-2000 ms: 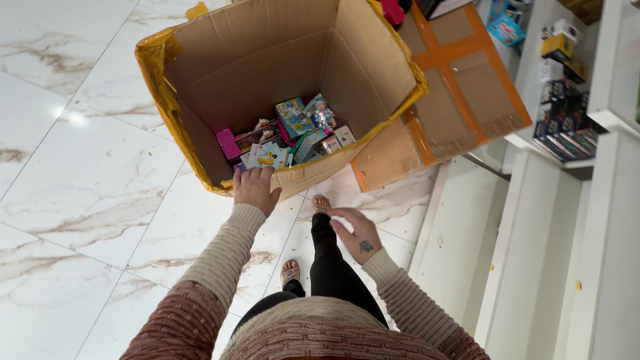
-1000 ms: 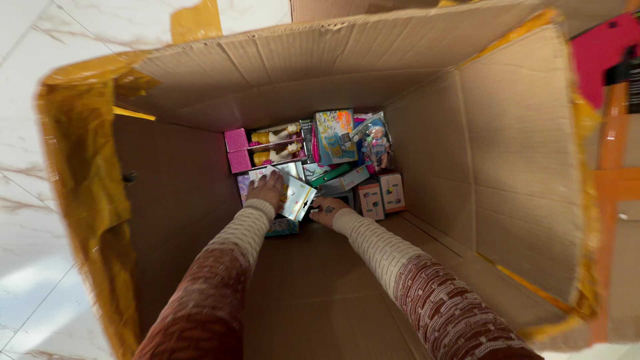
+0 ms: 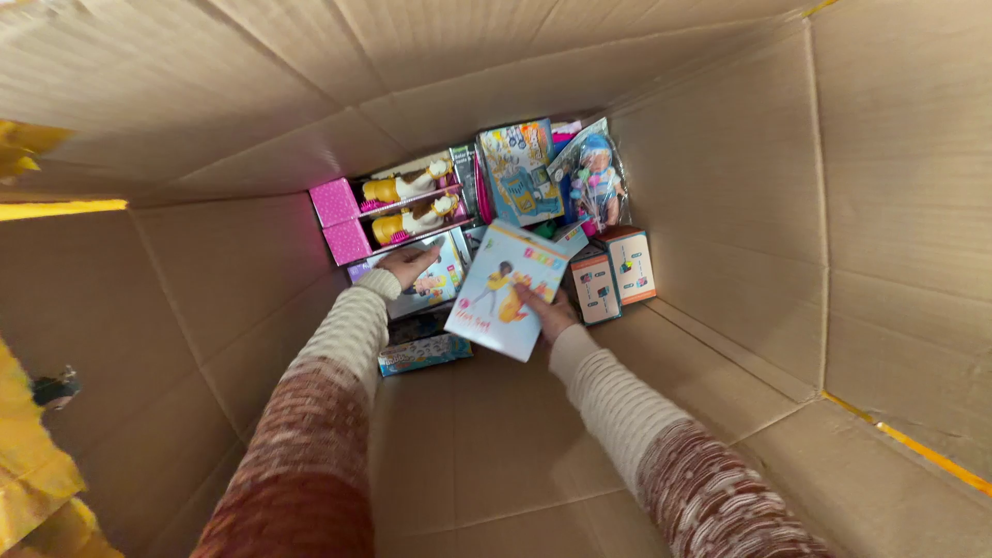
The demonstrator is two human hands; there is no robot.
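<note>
Both arms reach down into a deep cardboard box (image 3: pixel 736 178). My right hand (image 3: pixel 549 310) grips the right edge of a white toy box (image 3: pixel 508 271) with a printed picture, thumb on its front; it is tilted above the other toys. My left hand (image 3: pixel 411 266) rests on a second white toy box (image 3: pixel 435 285) lying lower, to the left; whether its fingers grip it is unclear. Just above that hand lie two pink toy boxes (image 3: pixel 341 221) with horse figures (image 3: pixel 415 221) showing. A blue-and-yellow toy box (image 3: pixel 521 174) is beyond the held one.
A bagged doll (image 3: pixel 597 182) lies at the far right corner of the pile. Two orange-and-white boxes (image 3: pixel 629 267) stand by the right wall. A light blue box (image 3: pixel 426 354) lies nearest me. Yellow tape (image 3: pixel 35 449) hangs at the left edge, beside a hole in the cardboard.
Two seconds ago my left hand was at the carton's rim and my right hand outside it. Both are now inside, and my right hand has taken hold of a white toy box. The view has moved in closer.
</note>
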